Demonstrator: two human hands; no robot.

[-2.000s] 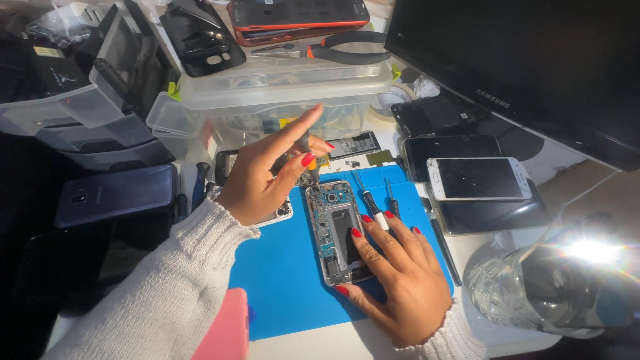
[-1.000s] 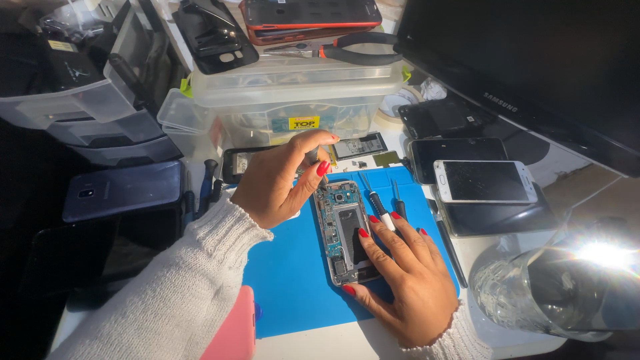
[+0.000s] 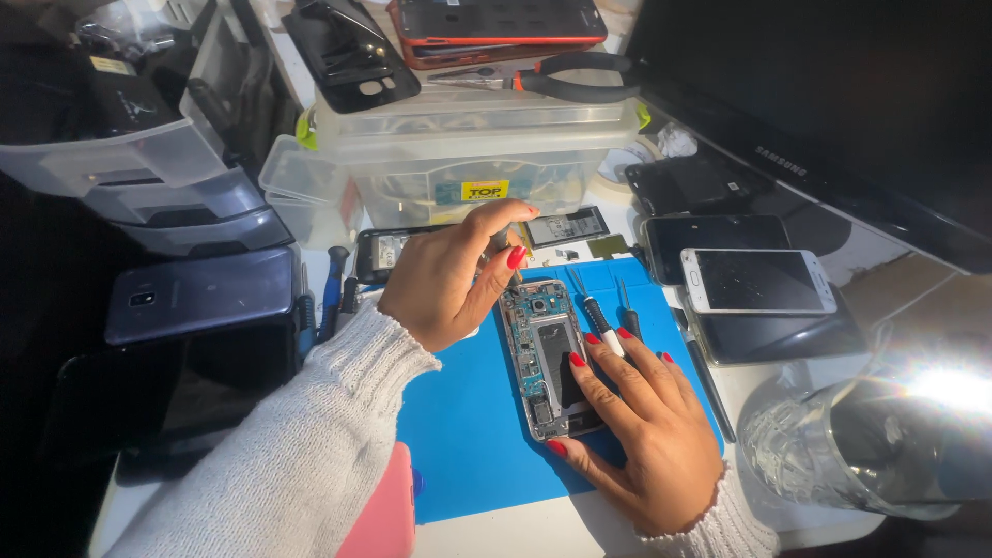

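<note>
An opened smartphone [image 3: 542,356] lies on a blue work mat [image 3: 457,457], its circuit board and metal frame showing. My left hand [image 3: 446,283] is closed on a small screwdriver [image 3: 500,242], mostly hidden by the fingers; its tip reaches the phone's top left corner. My right hand [image 3: 651,418] rests spread over the phone's right side, thumb at the lower edge and index finger near the dark area of the frame. Under or beside its fingertips lie a white-and-black screwdriver [image 3: 601,322] and a dark one [image 3: 628,314].
A clear plastic box [image 3: 480,155] with pliers [image 3: 558,77] on its lid stands behind. Phones lie at left [image 3: 201,294] and right [image 3: 756,281]. A glass [image 3: 829,442] stands at the right front, below a monitor [image 3: 837,101]. A pink phone case [image 3: 384,511] lies in front.
My left hand has come down from a raised, finger-out pose, and the screwdriver's tip is now at the phone's upper corner. My right hand has stayed on the phone.
</note>
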